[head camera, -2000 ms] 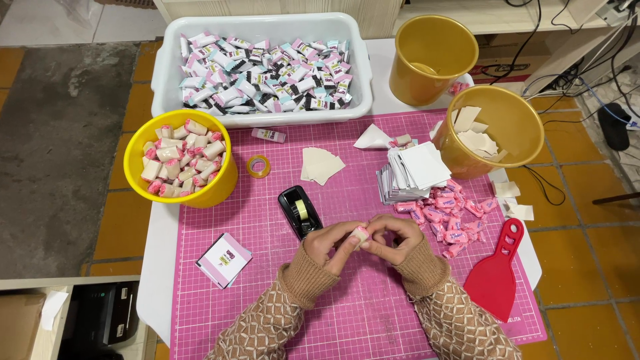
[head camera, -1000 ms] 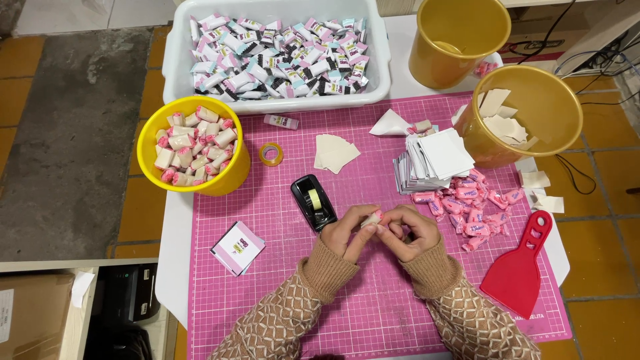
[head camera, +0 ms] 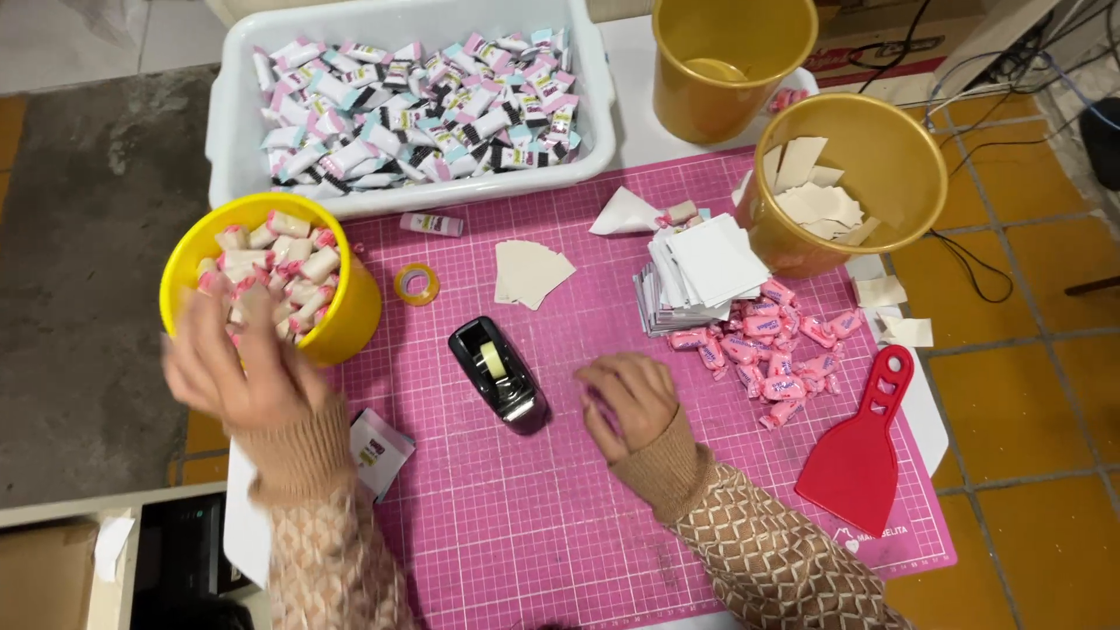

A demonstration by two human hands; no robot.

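My left hand (head camera: 241,363), blurred, is over the front rim of a yellow bucket (head camera: 354,302) full of cream-wrapped candies with pink ends (head camera: 293,249); whether it holds one is not clear. My right hand (head camera: 632,404) is above the pink cutting mat (head camera: 525,516), fingers loosely curled and apart, with nothing seen in them. Between the hands stands a black tape dispenser (head camera: 497,376). Cream paper pieces (head camera: 529,276) lie fanned behind it. Right of them is a stack of white paper squares (head camera: 713,262) beside pink wrapped candies (head camera: 770,350). Printed wrappers (head camera: 381,451) lie by my left wrist.
A white plastic tub (head camera: 411,188) of printed wrapped candies stands at the back. Two gold buckets (head camera: 726,96) stand back right, the nearer holding paper scraps (head camera: 814,197). A red plastic scraper (head camera: 853,464) lies at right, a tape roll (head camera: 416,284) near the yellow bucket.
My hands were together around a small candy in front of the tape dispenser; now they are apart. My left hand has moved left to the yellow bucket, and the candy is no longer seen between them.
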